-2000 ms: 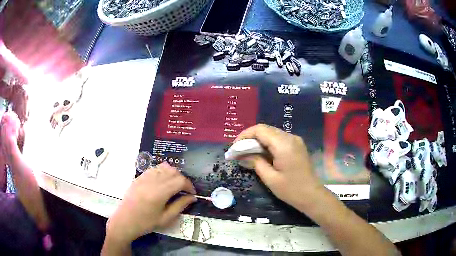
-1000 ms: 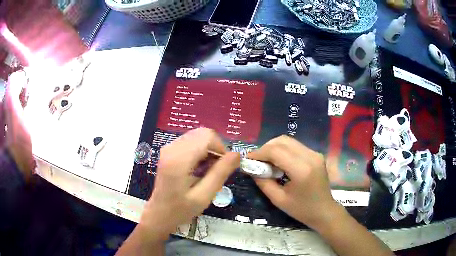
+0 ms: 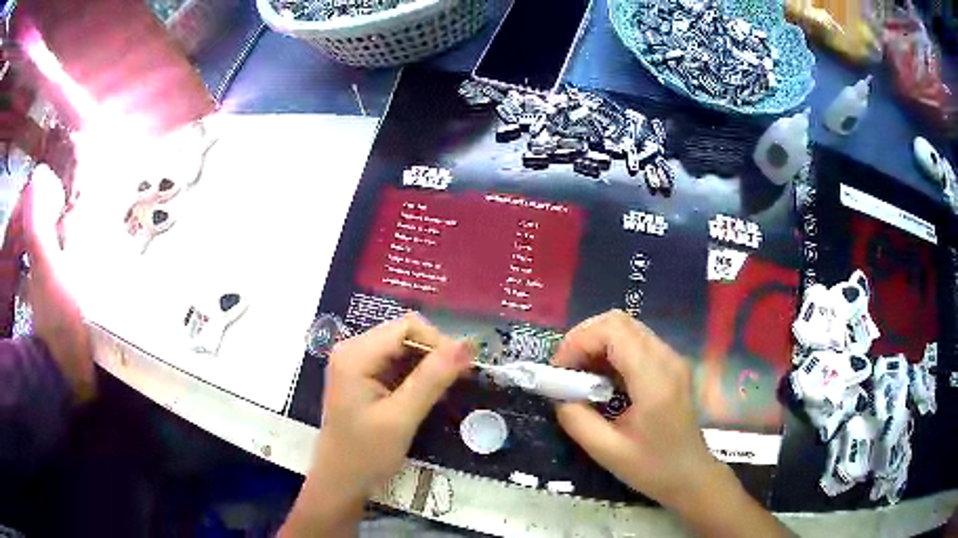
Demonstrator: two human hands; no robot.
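My left hand pinches a thin pale applicator stick, whose far end points at a white moulded piece. My right hand holds this piece by its right end over the printed carton mat. I cannot tell whether the stick tip touches it. A round white glue cap lies on the mat below, between the hands. A loose pile of striped oval inserts lies at the mat's far side.
White moulded pieces are heaped at right; a few lie on the white board at left. Beyond are a white basket, smartphone, turquoise basket and squeeze bottles. Another person's arm is at far left.
Over two seconds my left hand has lifted the stick from beside the cap to the white piece. Since one second ago my hands are slightly farther apart. The view has shifted slightly.
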